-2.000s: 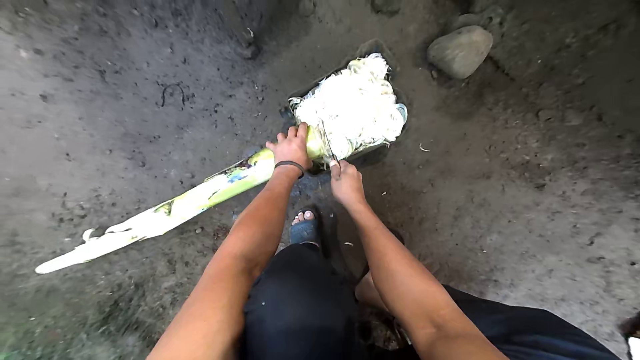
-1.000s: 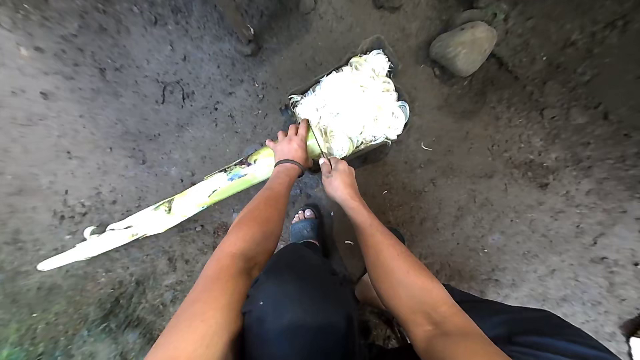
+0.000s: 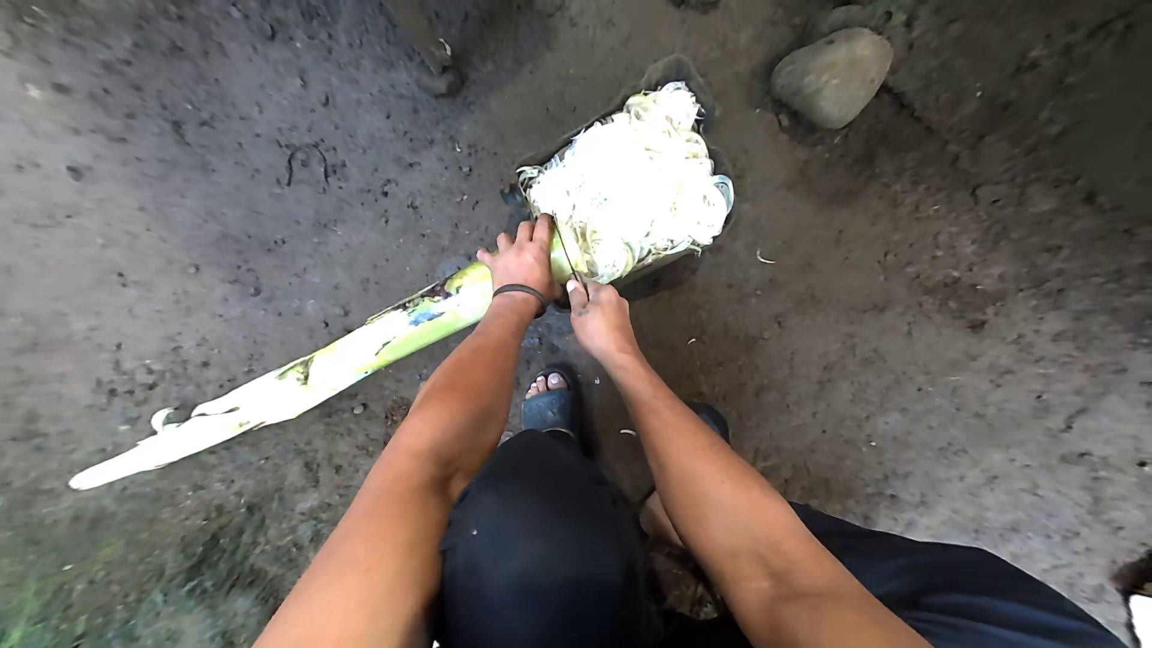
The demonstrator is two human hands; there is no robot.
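A long pale green plant stem, perhaps a banana stem (image 3: 360,351), slants from the lower left up to the middle of the view. My left hand (image 3: 524,263) lies over it near its upper right end, gripping it. My right hand (image 3: 601,317) is closed on the handle end of a thin-bladed knife (image 3: 569,249), whose blade lies across the stem's cut end, close to my left fingers. Right beyond the blade, a heap of thin white shavings (image 3: 630,180) fills a dark, low container or board, mostly hidden beneath them.
Bare dark soil surrounds everything. A large rounded stone (image 3: 832,76) lies at the upper right. My sandalled foot (image 3: 549,400) and dark-clothed knee (image 3: 540,540) are below my hands. A dark piece, perhaps wood (image 3: 432,54), lies at the upper left.
My right hand has shifted slightly with the knife along the stem's cut end. My left hand stays on the stem.
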